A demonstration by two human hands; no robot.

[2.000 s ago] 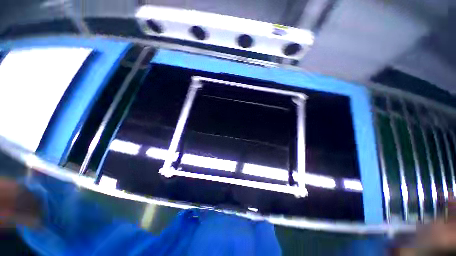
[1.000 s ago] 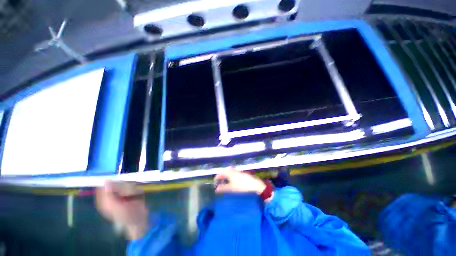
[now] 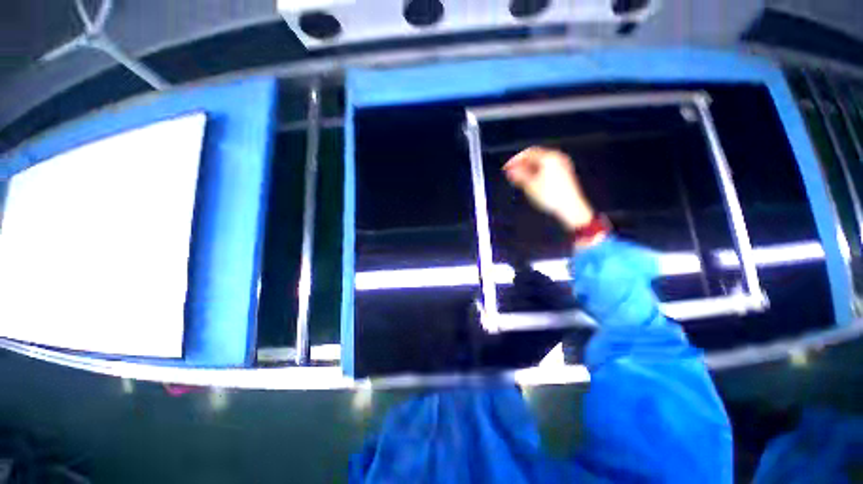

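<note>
A silver rectangular lifting frame (image 3: pixel 481 213) lies on a glossy black panel (image 3: pixel 412 189), which sits on a blue pallet (image 3: pixel 568 71). My right hand (image 3: pixel 547 180) is extended over the panel, inside the frame's outline near its left side. The hand is blurred, with the fingers curled; whether it holds anything cannot be told. A red cuff shows at the wrist, and my blue sleeve crosses the frame's near bar. My left hand is not in view.
A bright white sheet (image 3: pixel 104 241) lies on another blue pallet (image 3: pixel 232 217) at left. A metal roller (image 3: pixel 308 217) shows in the gap. A white bar with dark round openings (image 3: pixel 473 21) is beyond the line. The silver rail (image 3: pixel 312 376) runs along the near side.
My right hand has moved from the near rail forward over the black panel. My left hand has left the view. The camera view has shifted; the lifting frame still lies on the panel.
</note>
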